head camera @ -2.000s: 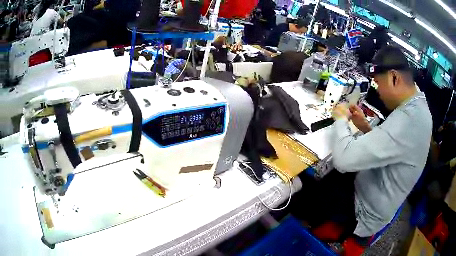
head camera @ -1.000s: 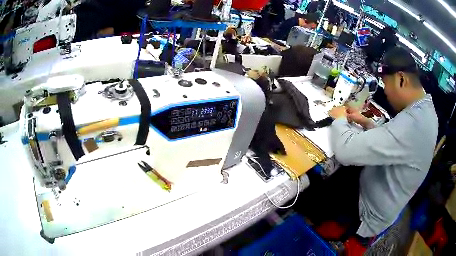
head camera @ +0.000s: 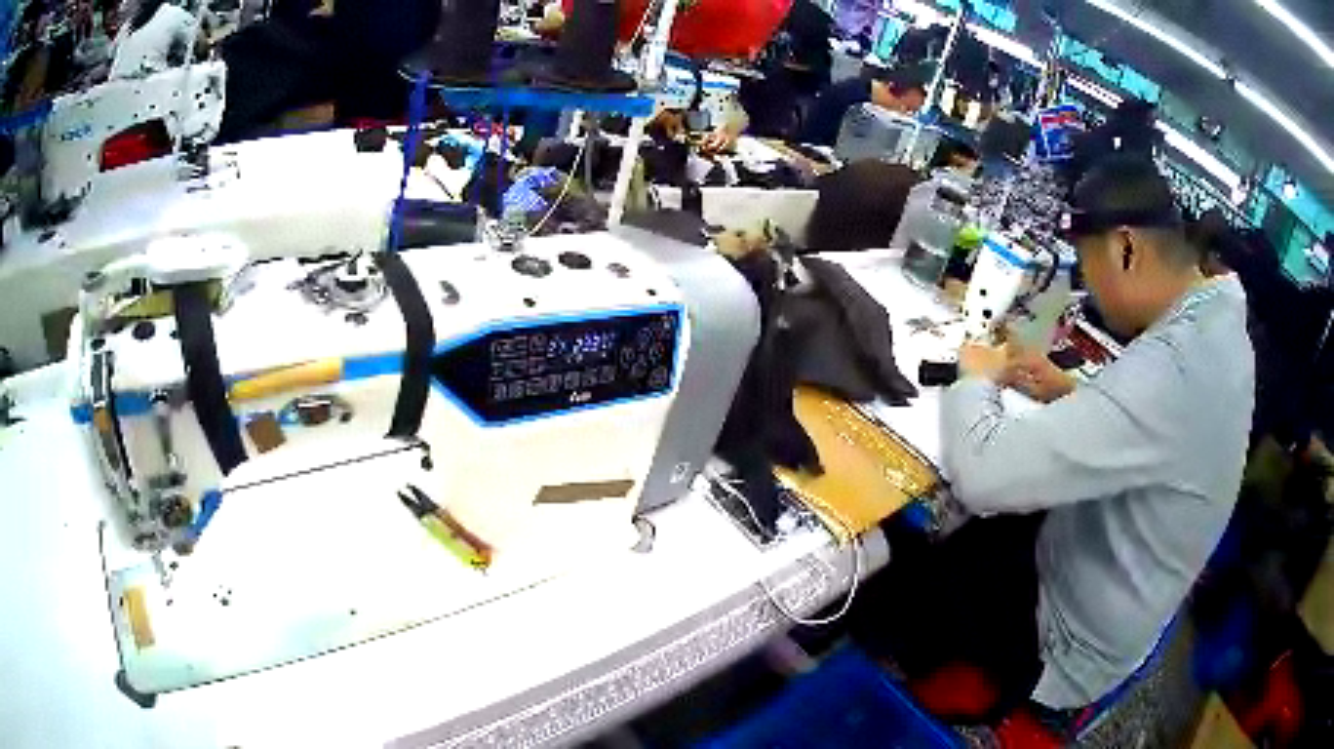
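Observation:
Neither of my hands is in the picture. Nearest in front of me is a white sewing machine [head camera: 556,454] with a blue stripe and a lit black control panel [head camera: 563,366]. Two black straps [head camera: 414,344] loop over its arm. The needle area [head camera: 168,512] is at the left end of the head. Thread snips [head camera: 446,530] with yellow-green and red handles lie on the machine bed [head camera: 315,600], their dark tips pointing up and left.
A tape measure strip [head camera: 629,651] runs along the table's front edge. Dark fabric [head camera: 827,329] lies beyond the machine on the right. A seated person [head camera: 1127,424] in grey works at another machine [head camera: 1010,293]. A blue crate [head camera: 834,710] is below. Dark thread cones [head camera: 585,44] stand behind.
The view has shifted slightly. The other person's head and hands have lowered, and a small black item now shows by those hands. The snips and machine lie as before.

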